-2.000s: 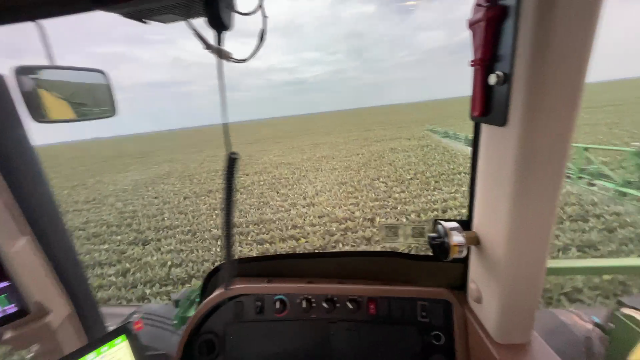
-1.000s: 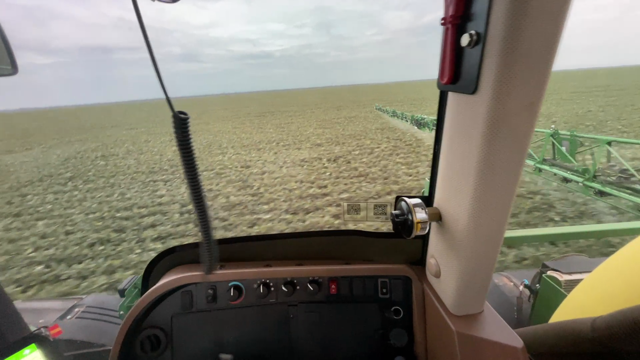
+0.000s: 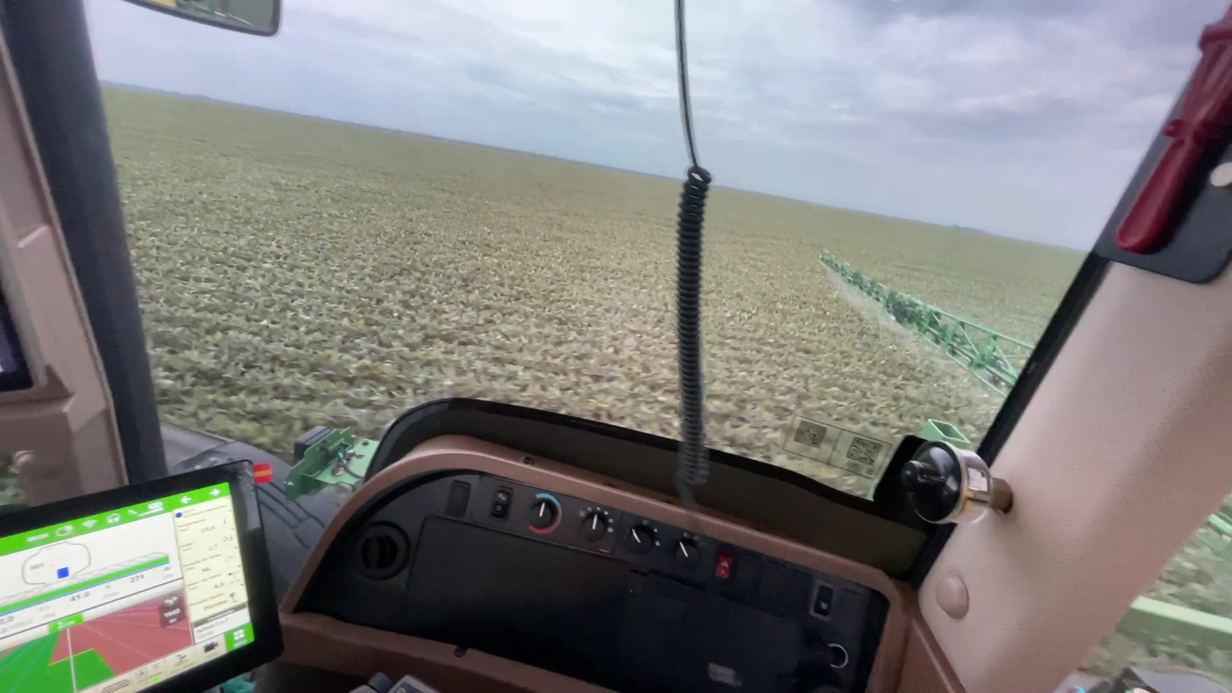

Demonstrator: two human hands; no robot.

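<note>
Neither my left hand nor my right hand shows in the head view, so what they hold or touch is hidden. Ahead lies a black side console (image 3: 616, 597) in a brown surround, with a row of rotary knobs (image 3: 595, 525) and a red rocker switch (image 3: 724, 565). A lit touchscreen display (image 3: 125, 587) with a coloured field map stands at the lower left. From above, a black coiled cord (image 3: 691, 327) hangs in front of the cab window. A round gauge (image 3: 938, 483) is fixed to the beige cab pillar (image 3: 1078, 423) on the right.
A red emergency hammer (image 3: 1179, 144) is mounted high on the pillar. Outside, a green sprayer boom (image 3: 934, 322) reaches over a crop field (image 3: 433, 260). Part of a mirror (image 3: 226, 10) shows at the upper left, and a dark window post (image 3: 87, 241) stands below it.
The view has swung and tilted, bringing the touchscreen further into the frame. The yellow surface and dark shape seen at the lower right one second ago are out of sight.
</note>
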